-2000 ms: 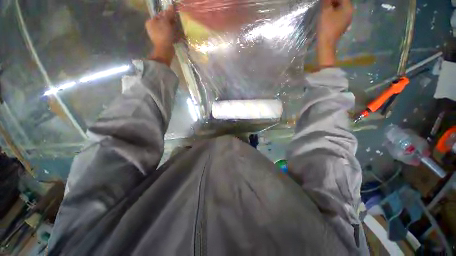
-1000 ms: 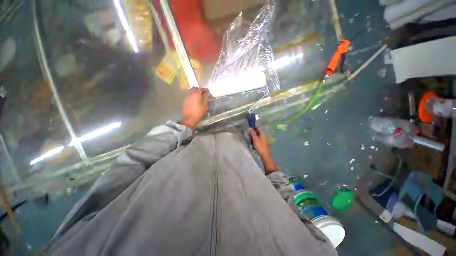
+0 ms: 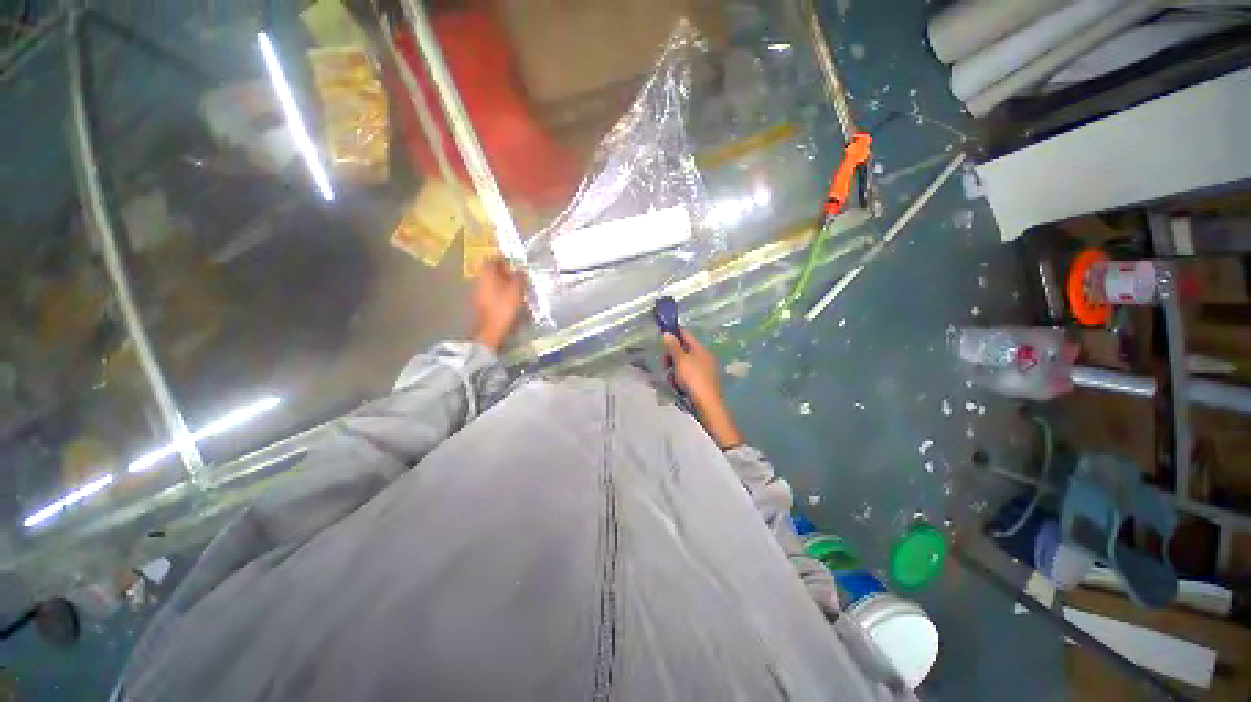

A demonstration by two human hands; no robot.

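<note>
A short white roller sleeve [image 3: 623, 239] lies on clear crinkled plastic film [image 3: 642, 151] on the glass surface [image 3: 329, 302] in front of me. My left hand [image 3: 498, 300] is at the film's left edge beside a pale bar; whether its fingers grip the film cannot be told. My right hand [image 3: 696, 373] holds a dark blue handle [image 3: 668, 318] below the sleeve, at the near edge of the glass. The handle's metal rod is not clearly visible.
An orange-handled tool [image 3: 848, 176] lies by a green strip [image 3: 803, 279] at the glass edge. On the floor at lower right are a green lid [image 3: 919, 557] and a bucket with a white top [image 3: 901, 640]. Plastic bottles [image 3: 1013, 359] and shelving stand right; white rolls [image 3: 1022, 48] lie upper right.
My left hand has shifted slightly left and down. My right hand stays on the blue handle. The view has shifted, showing more of the right side. The film's upper part has gathered into one peak.
</note>
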